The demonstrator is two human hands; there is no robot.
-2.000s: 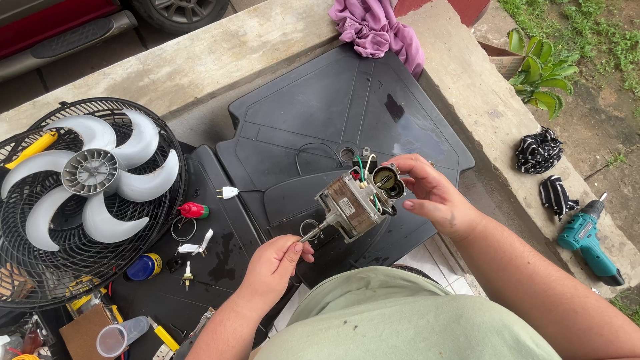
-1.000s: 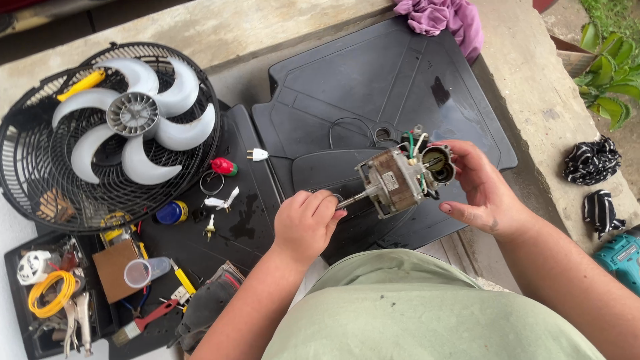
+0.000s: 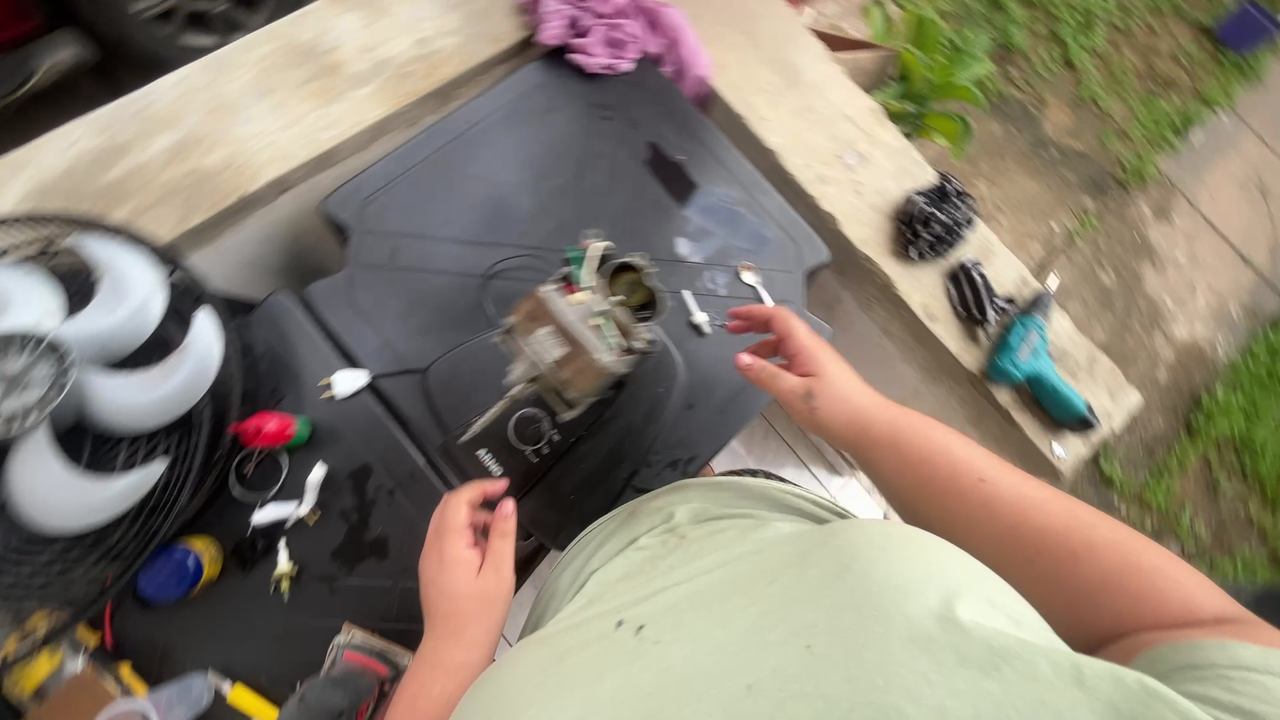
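Observation:
An electric fan motor (image 3: 570,345) with its shaft, wires and a round open housing rests on the black fan base (image 3: 520,440), on a black plastic table (image 3: 640,170). My left hand (image 3: 468,560) is below and left of the motor, fingers apart, holding nothing. To the right of the motor my right hand (image 3: 790,365) is off it, fingers spread and empty, near a small white plastic part (image 3: 696,312) and a metal spoon (image 3: 755,283). The frame is blurred.
At the left lies a fan grille (image 3: 225,400) with white blades (image 3: 110,300). Near it are a white plug (image 3: 346,383), a red and green bottle (image 3: 268,430) and a blue and yellow can (image 3: 178,570). A teal cordless drill (image 3: 1040,365) lies on the concrete ledge (image 3: 850,150).
Both hands have let go of the motor, which they held one second ago. It now rests on the fan base, and the hands are drawn apart from it. The view has shifted.

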